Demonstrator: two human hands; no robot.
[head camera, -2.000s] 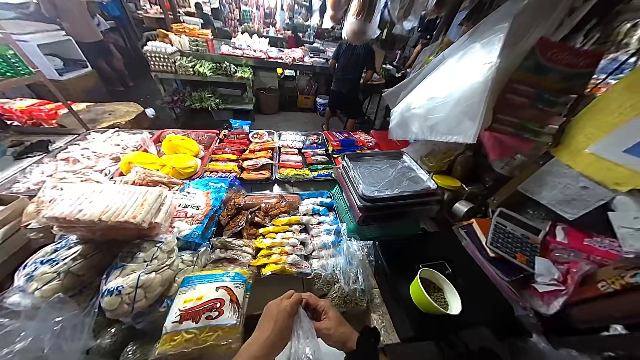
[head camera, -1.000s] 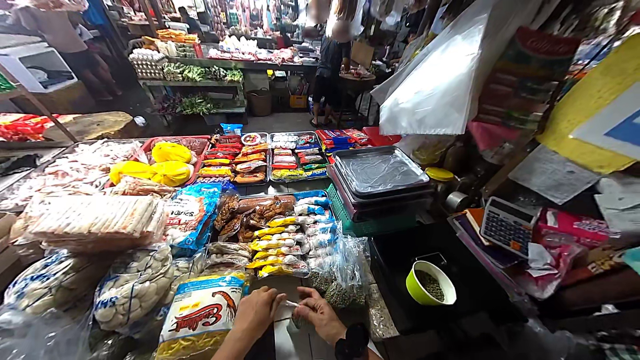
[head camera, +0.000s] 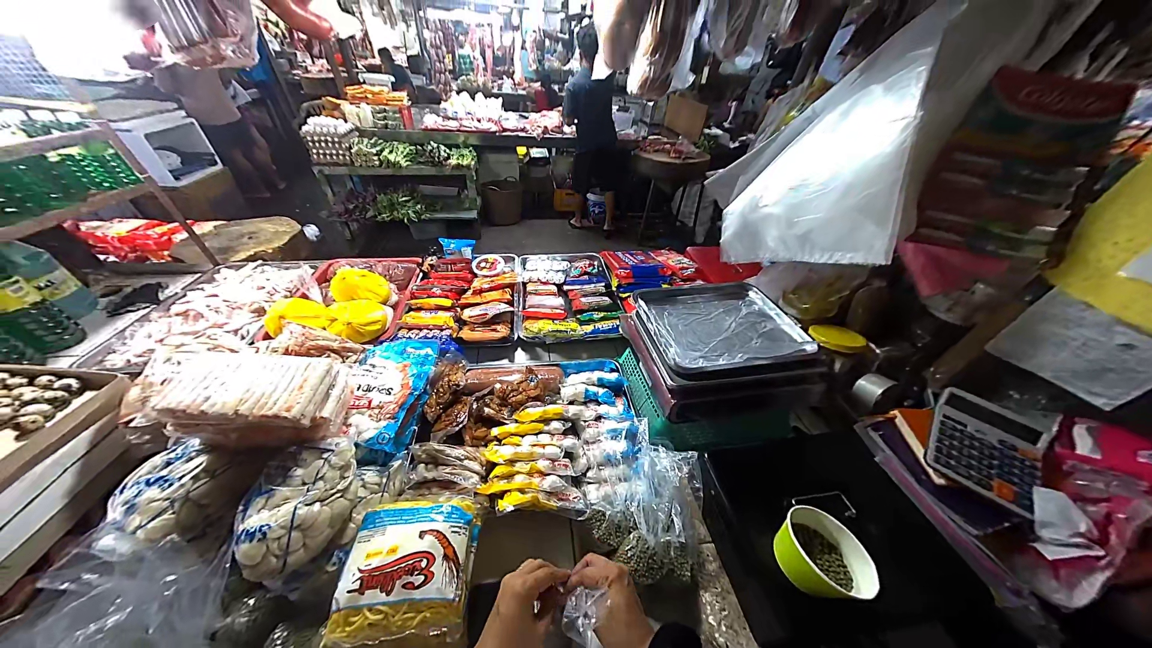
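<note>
At the bottom middle, my left hand (head camera: 524, 605) and my right hand (head camera: 612, 598) meet at the fingertips. Both pinch the top of a clear plastic bag (head camera: 585, 612), whose lower part runs out of view. Left of them lies a bag of yellow noodles (head camera: 400, 571). Just beyond my right hand are clear bags of small green beans (head camera: 652, 549). A lime-green bowl (head camera: 823, 551) partly filled with similar beans stands on a black surface to the right.
Packed sausages (head camera: 531, 459) fill a tray ahead. Stacked trays (head camera: 724, 333) stand in a green basket (head camera: 641, 396). A calculator (head camera: 985, 450) lies at the right. White plastic bags (head camera: 828, 171) hang above. A person (head camera: 591, 117) stands farther off by another stall.
My hands have stayed close together on the plastic. The view has shifted left, showing more of the bottle rack and a box of speckled eggs.
</note>
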